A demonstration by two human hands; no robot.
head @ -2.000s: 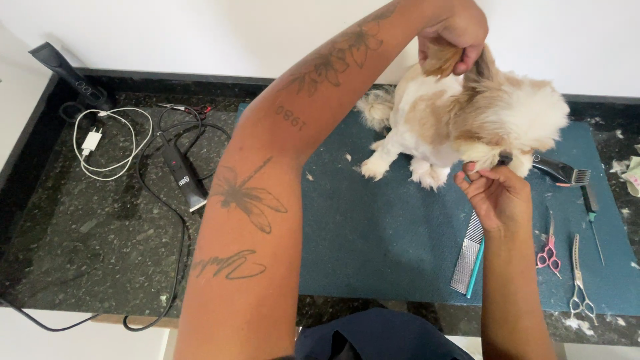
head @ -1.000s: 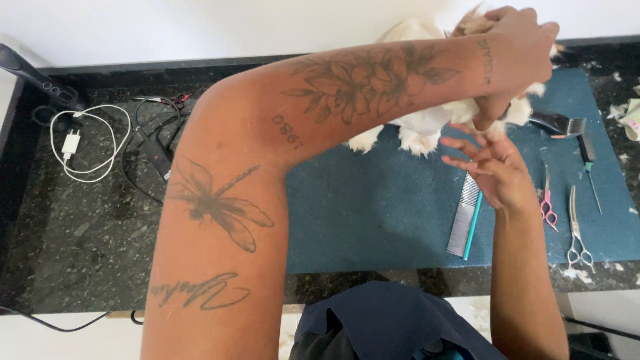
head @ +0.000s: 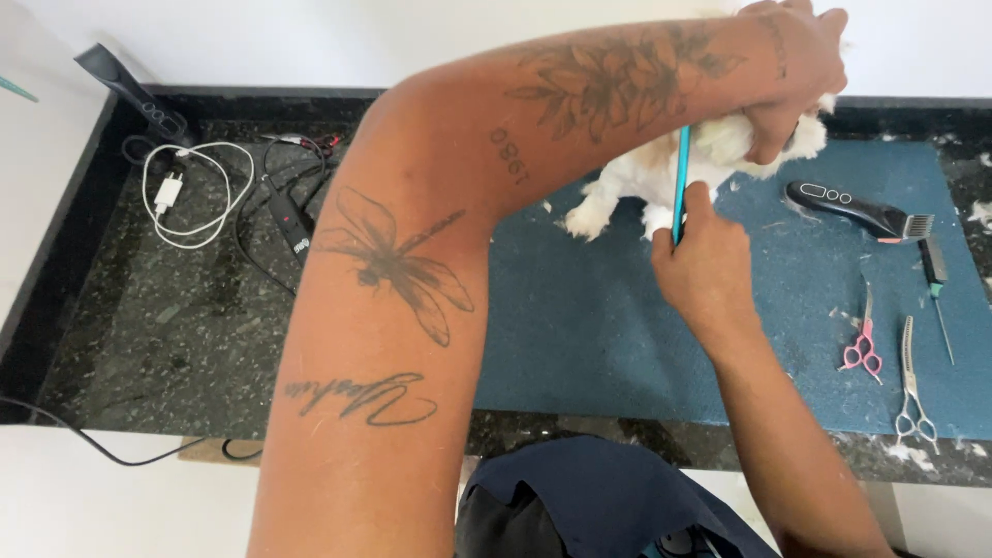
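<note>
A small white and tan dog [head: 620, 186] is on a blue mat [head: 573, 325], partly hidden behind my tattooed left forearm. My left hand [head: 802, 74] grips the dog's head, its thumb pointing down along the near side. In my right hand [head: 709, 275] is a teal-backed comb [head: 681, 186], held upright against the dog's coat; its teeth are not visible. To the right on the mat lie a black cordless hair clipper [head: 849, 208], a thin-tailed comb [head: 934, 267], pink-handled scissors [head: 862, 349] and silver thinning shears [head: 909, 380].
On the dark granite counter [head: 170, 333] at left are a white charger with its cable [head: 168, 192], a black corded device [head: 288, 217] and tangled cords. Another black clipper [head: 132, 89] leans against the wall. Fur clippings lie near the shears. A dark raised edge runs along the back.
My right hand has left the dog's muzzle area and taken hold of the teal comb, which lay on the mat. My left hand has moved from the dog's ear onto its head.
</note>
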